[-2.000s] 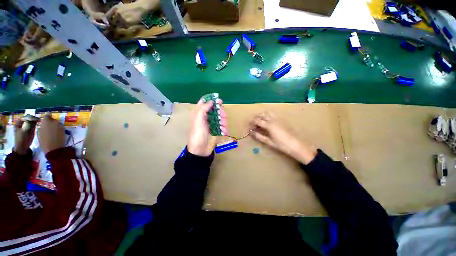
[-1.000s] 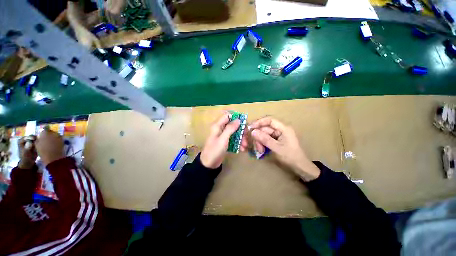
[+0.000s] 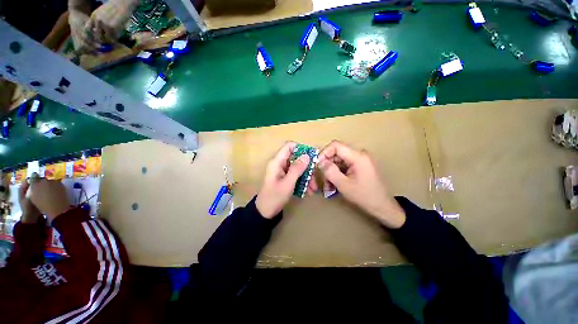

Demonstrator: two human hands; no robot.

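My left hand (image 3: 277, 182) holds a green PCB panel (image 3: 301, 179) upright, its thumb across the face and the row of pale pads facing right. My right hand (image 3: 356, 180) is at the panel's right edge, thumb and forefinger pinched together there. A blue battery (image 3: 329, 190) shows partly below the right fingers; its leads are hidden by the fingertips. Another blue battery with a white label (image 3: 220, 200) lies on the cardboard left of my left hand, its leads pointing up.
Several battery-and-board assemblies lie on the green belt (image 3: 222, 101) beyond the cardboard-covered bench (image 3: 171, 221). A perforated metal upright (image 3: 95, 95) slants in at left. A person in a red sleeve (image 3: 89, 266) works at left. Pale brownish pieces (image 3: 566, 130) lie far right.
Since two seconds ago, my right hand has moved left to the panel's edge with the battery leads, and the panel has shifted right. Belt items have shifted. In the last second my hands barely moved.
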